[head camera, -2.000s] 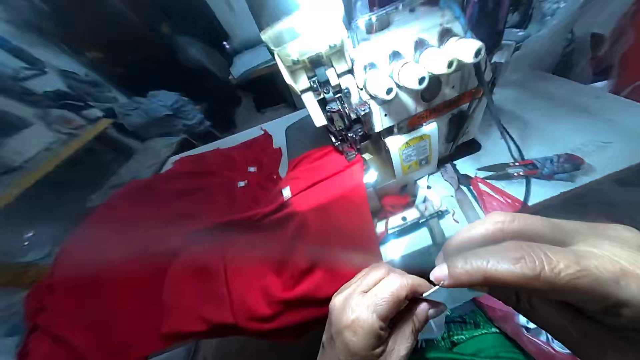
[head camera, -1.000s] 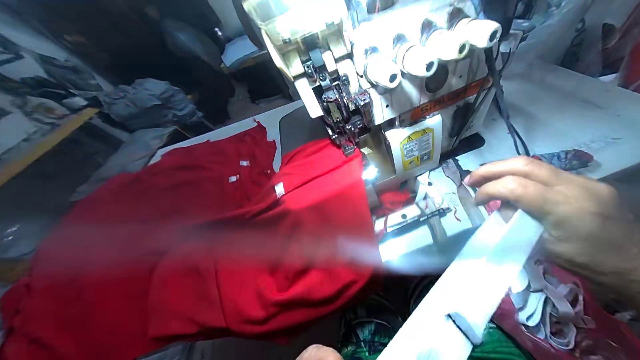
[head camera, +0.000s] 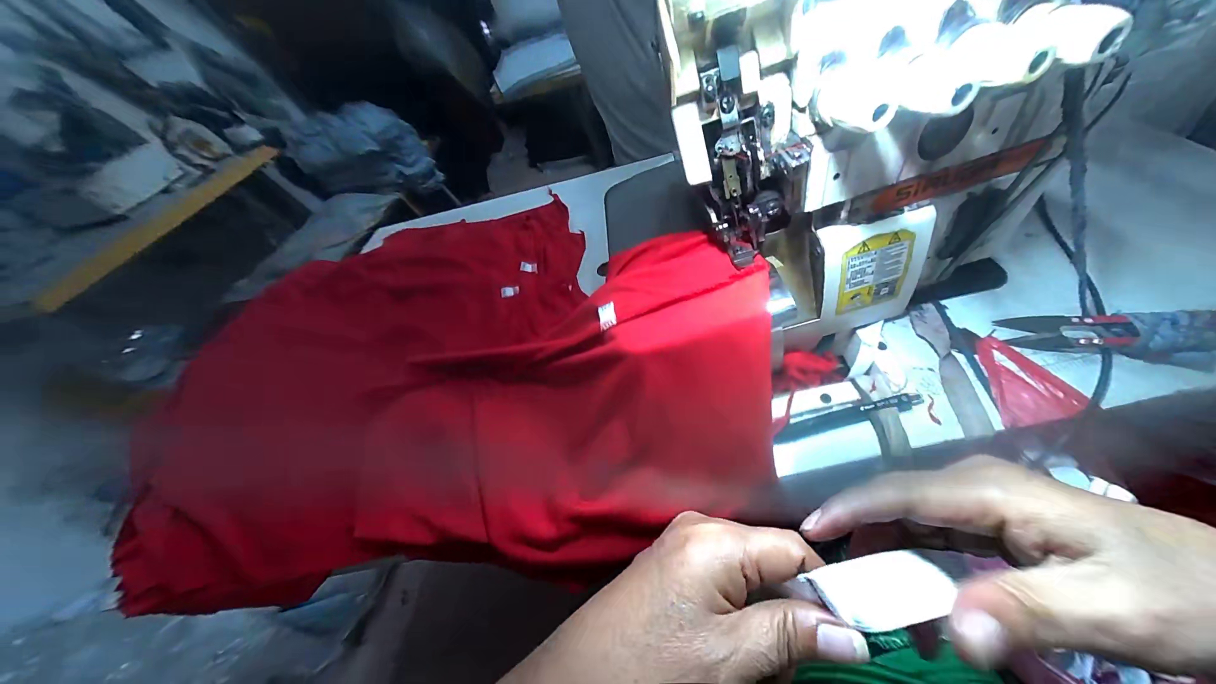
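Note:
Between the thumb and fingers of my left hand (head camera: 731, 608) is a folded piece of white elastic or fabric band (head camera: 888, 589), close to the lower edge of the view. My right hand (head camera: 1054, 560) is beside its other end, thumb and fingers spread; whether the thumb touches the band is unclear. Red knit fabric (head camera: 608, 427) with small white tags lies on the machine table, its upper corner under the presser foot (head camera: 741, 252) of an overlock sewing machine (head camera: 855, 142). Green fabric (head camera: 893, 665) shows below my hands.
Thread snips (head camera: 1073, 332) lie on the table at the right, near a red plastic bag (head camera: 1031, 385) and a black cable (head camera: 1078, 190). A dark pen-like tool (head camera: 874, 407) rests by the machine. A person's trousered leg (head camera: 622, 76) stands behind the table.
A long white strip hung from my right hand one second ago; now a short folded piece is at my left hand. My left hand has come back into view. The red fabric stays under the machine.

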